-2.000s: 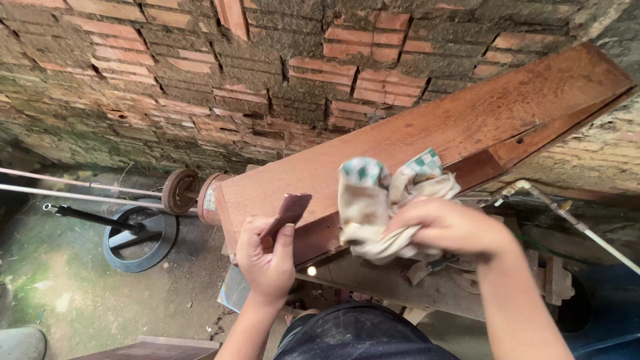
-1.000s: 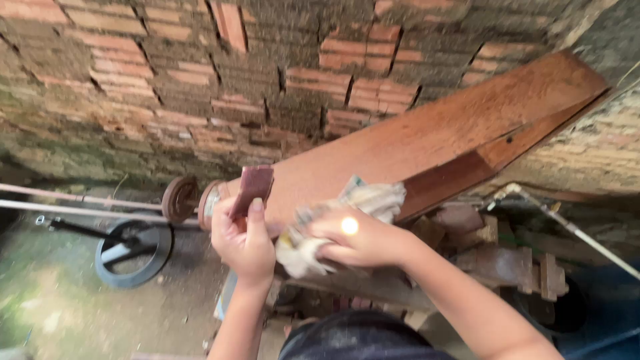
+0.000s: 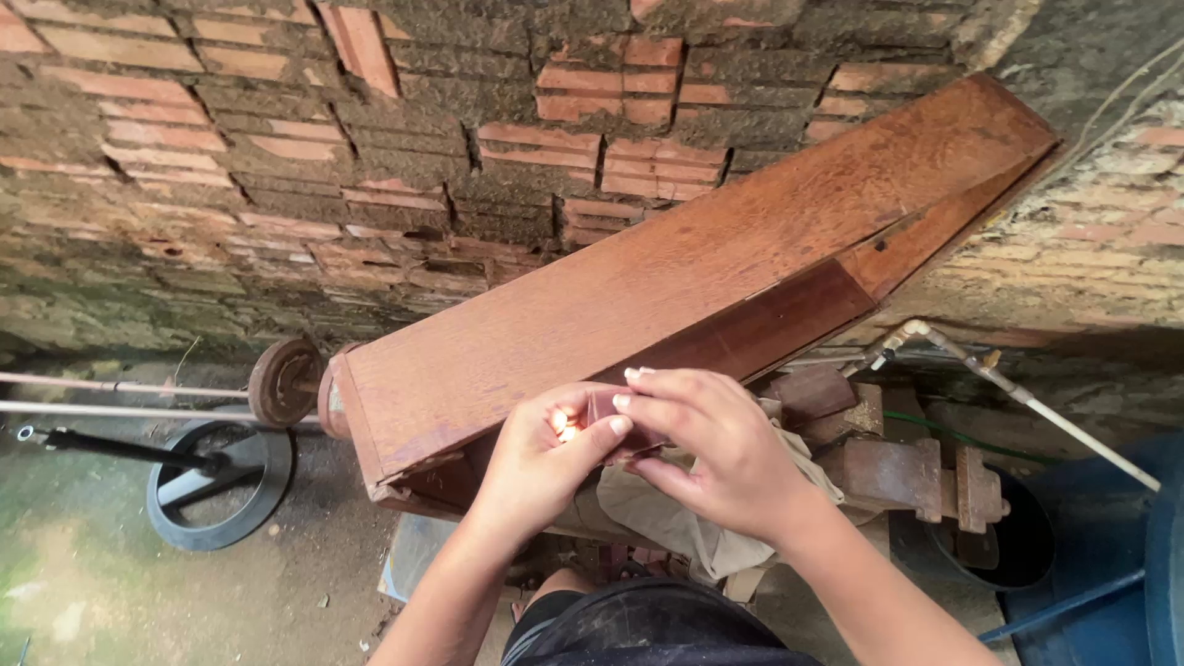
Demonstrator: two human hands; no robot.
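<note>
A small dark reddish-brown piece, likely folded sandpaper (image 3: 603,405), is between my two hands, in front of the lower side of a long wooden box-like piece (image 3: 647,277). My left hand (image 3: 546,453) grips it between thumb and fingers. On its right edge rest the fingertips of my right hand (image 3: 712,444); the thumb is below. A pale cloth (image 3: 675,527) lies crumpled beneath my right hand, partly hidden by it. The wooden piece slants up to the right, its broad face upward and its lower side partly open.
A rough brick wall (image 3: 416,176) runs behind the wooden piece. Barbell-like rods with a round weight (image 3: 285,381) are at left, above a black stand with a ring base (image 3: 222,486). At right are a rusty bench vise (image 3: 893,476), a pipe (image 3: 1054,412) and a blue barrel (image 3: 1101,546).
My right hand has let go of the cloth, which it held on the wooden piece before, and has come to the brown piece in my left hand. The cloth now lies below.
</note>
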